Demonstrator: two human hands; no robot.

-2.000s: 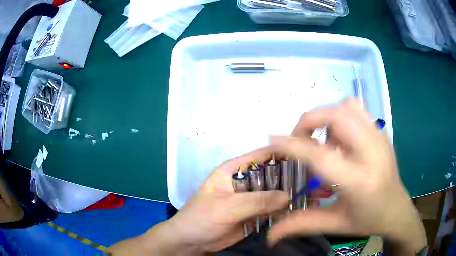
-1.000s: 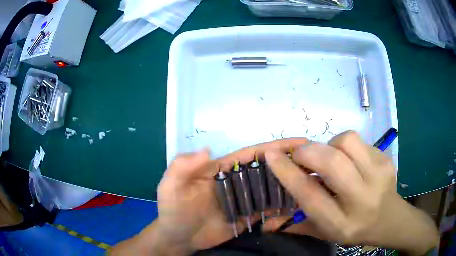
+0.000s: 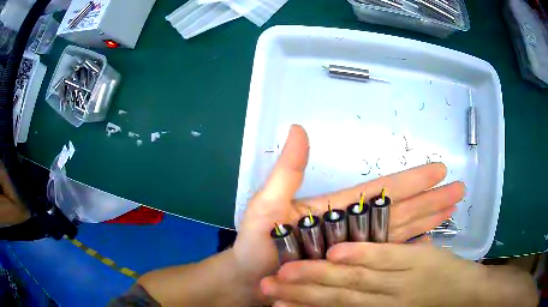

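Several silver metal cylinders [image 3: 359, 223] lie side by side in a row across the palm and fingers of my left hand [image 3: 288, 201]. Their dark-rimmed ends with white centres point up and away, some with thin yellow tips. My left hand is palm up, thumb spread, over the front of the white tray. My right hand [image 3: 384, 273] lies flat over the cylinders' lower parts, fingers together, and hides their near ends. Two more cylinders lie in the white tray [image 3: 247, 150]: one at the back [image 3: 349, 73], one along the right side [image 3: 472, 126]. Metal pieces [image 3: 443, 229] show partly behind my fingers.
At left stand an open clear box of metal parts [image 3: 78, 87] and a white device box with a lit red switch [image 3: 108, 24]. White liner sheets [image 3: 204, 18] lie at the back. Another clear box [image 3: 408, 18] is behind the tray; frosted plastic [image 3: 529, 42] is at right.
The view has shifted, so the tray sits further right. My left fingers and thumb have spread out. My right hand has flattened over the row, and the blue tool seen at it earlier is now mostly hidden.
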